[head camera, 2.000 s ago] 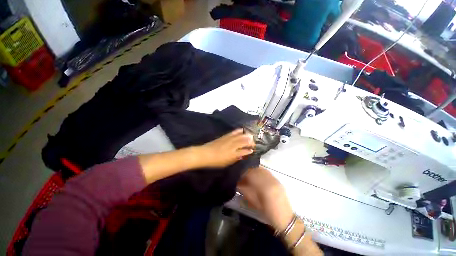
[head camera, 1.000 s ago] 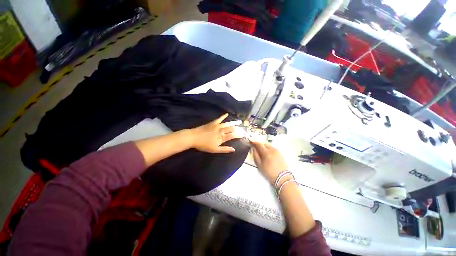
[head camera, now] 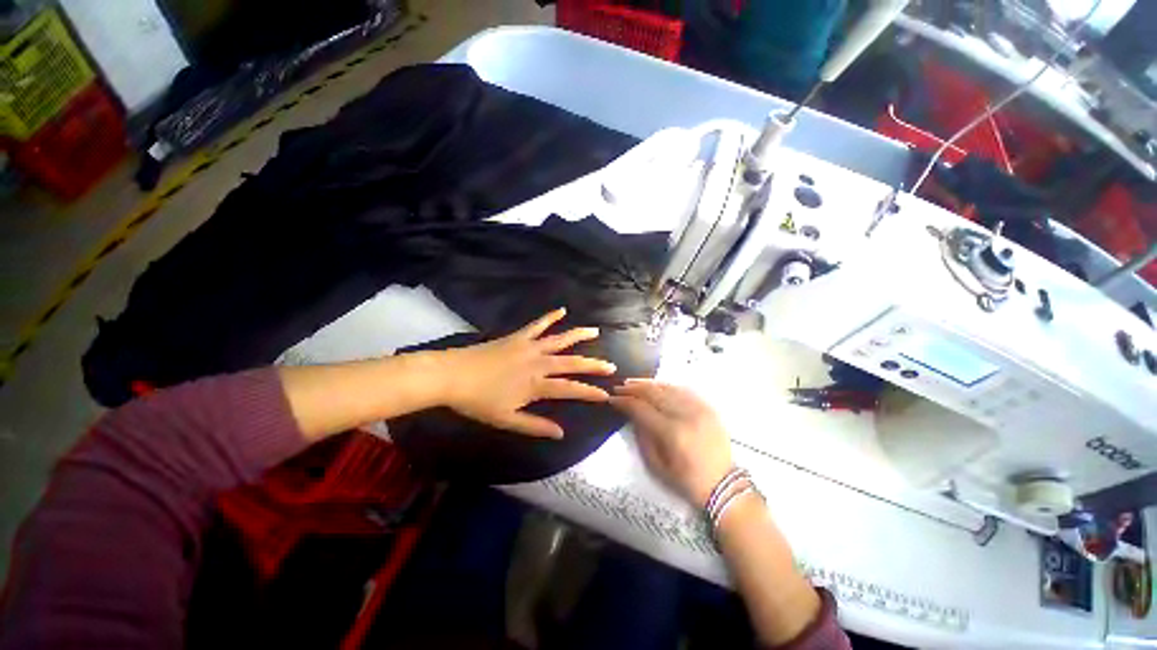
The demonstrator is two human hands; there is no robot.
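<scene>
A black cut panel (head camera: 508, 444) lies on the white machine table in front of the presser foot (head camera: 673, 311). The large black garment body (head camera: 305, 216) spreads left of the needle and hangs off the table's left side. My left hand (head camera: 527, 378) lies flat on the panel with its fingers spread, left of the foot. My right hand (head camera: 673, 425) is at the panel's right edge, just in front of the foot, with its fingertips on the fabric edge. Whether these fingers pinch the edge is hard to tell. The sewing machine (head camera: 964, 368) stands to the right.
Small red and dark snips (head camera: 835, 397) lie under the machine arm. A red crate (head camera: 317, 495) is below the table's front left. A pale blue trough rim (head camera: 558, 64) runs behind the table. A person's teal clothing (head camera: 787, 45) shows at the back. Crates stand far left.
My left hand has moved back from the foot and lies spread on the panel. My right hand was blurred and lower two seconds ago; now it is at the panel's edge by the foot.
</scene>
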